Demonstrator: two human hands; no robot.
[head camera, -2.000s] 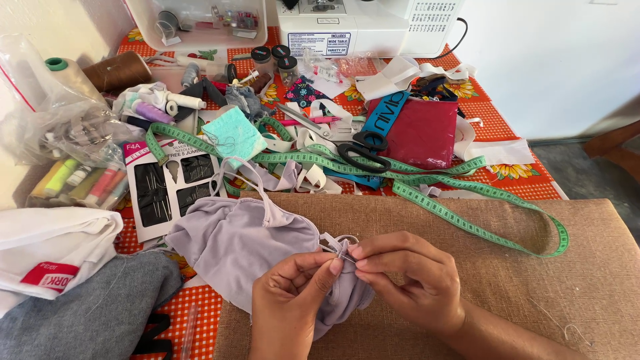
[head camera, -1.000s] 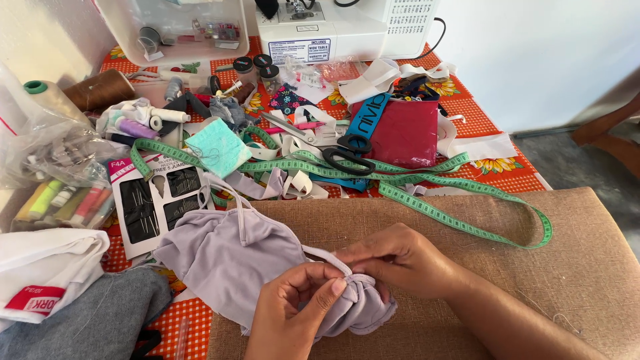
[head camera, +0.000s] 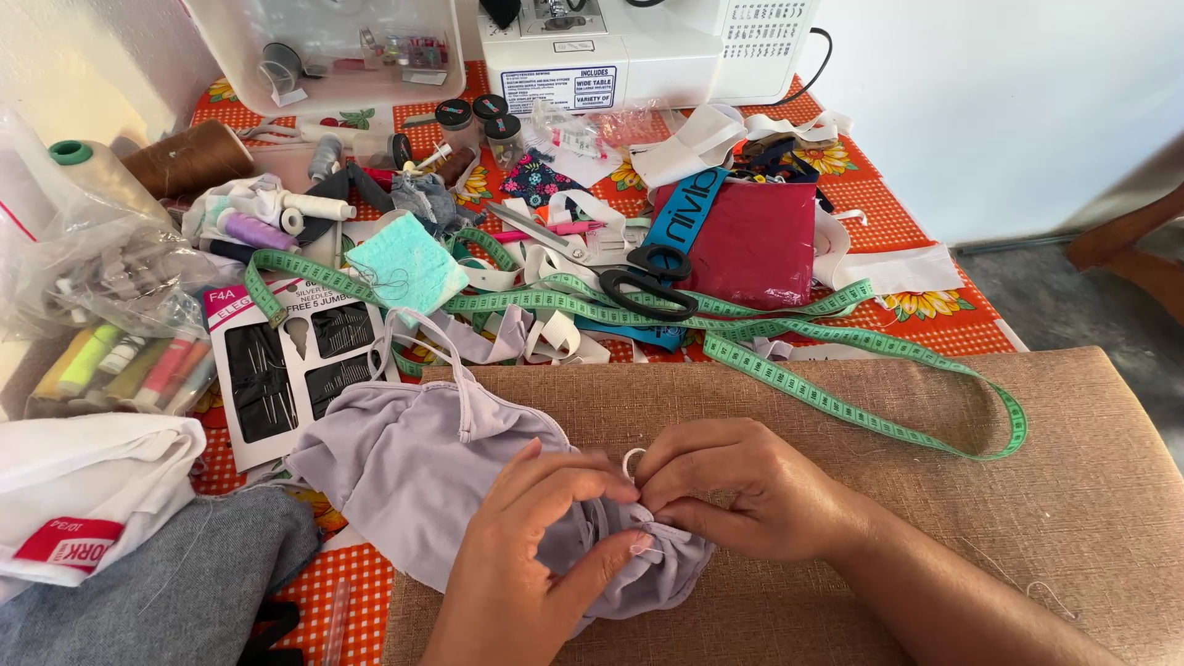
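A lilac fabric garment with thin straps lies bunched on a brown woven board. My right hand pinches the garment's edge between thumb and fingers, beside a small pale loop. My left hand is at the same edge, its thumb on the cloth and its fingers arched over it with a gap between; a bit of thread shows by the thumb. Whether a needle is there cannot be seen. Beyond the board lie black-handled scissors, a green tape measure and a card of needles.
A white sewing machine and a clear plastic bin stand at the back. Thread spools, small jars, a dark red packet and fabric scraps cover the patterned tablecloth. Denim and white cloth lie at the left.
My left hand's fingers have spread and lifted from the pinch they held at the fabric edge. My right hand stays at that edge.
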